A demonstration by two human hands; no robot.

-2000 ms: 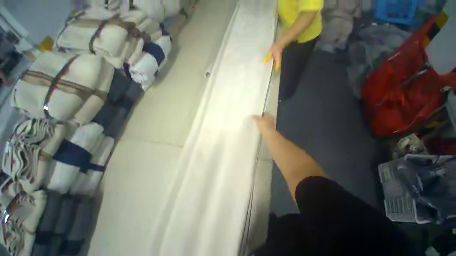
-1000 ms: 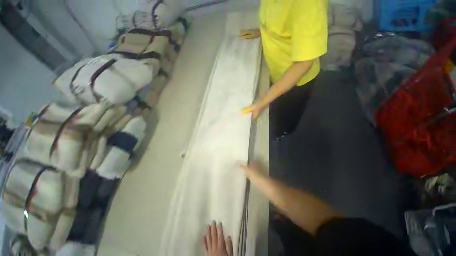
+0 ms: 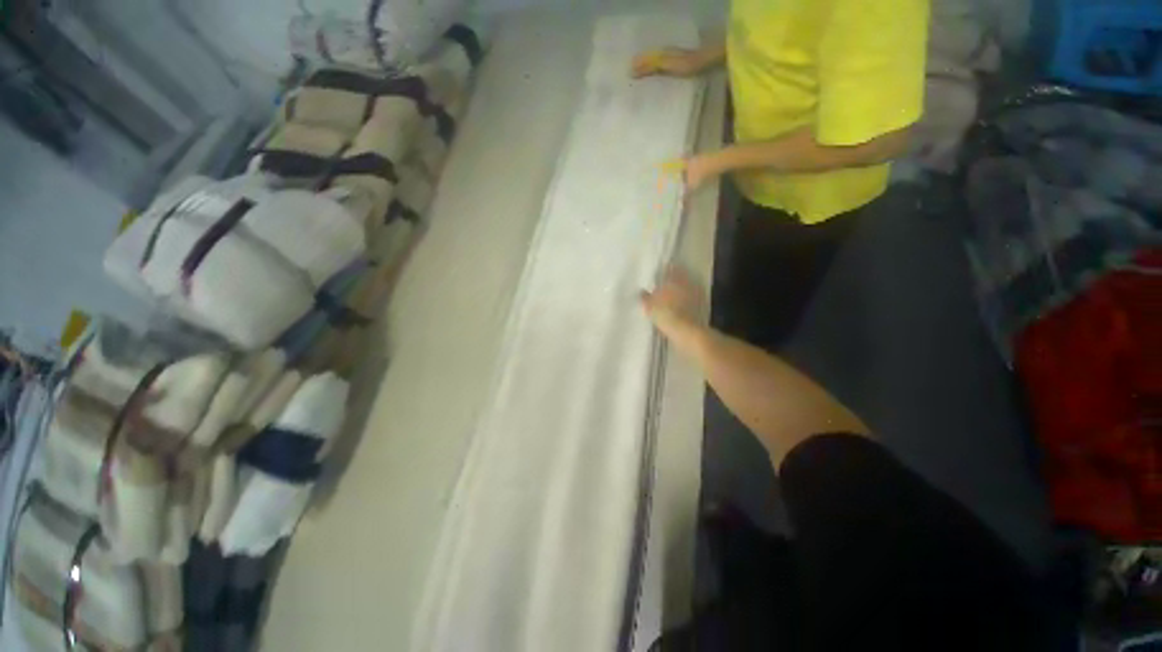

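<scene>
A long cream fabric stack (image 3: 561, 369) runs down the table, with soft lengthwise folds and a dark line along its right edge. My right hand (image 3: 673, 303) is at that right edge, about halfway along, with the arm reaching in from the lower right. Its fingertips touch the fabric; blur hides whether they pinch the edge. My left hand is not in view. A co-worker in a yellow shirt (image 3: 828, 89) stands to the right of the far end, with both hands on the stack.
The cream table (image 3: 370, 510) shows on both sides of the stack. Tied fabric bundles (image 3: 242, 255) line its left side. On the right are a grey floor (image 3: 892, 331), a red bag or cloth (image 3: 1096, 395), greyish wrapped material (image 3: 1070, 191) and a blue crate (image 3: 1109, 45).
My right hand is farther up the stack's right edge. My left hand, seen low on the fabric a second ago, has left the picture. The co-worker's hands have moved farther up the stack.
</scene>
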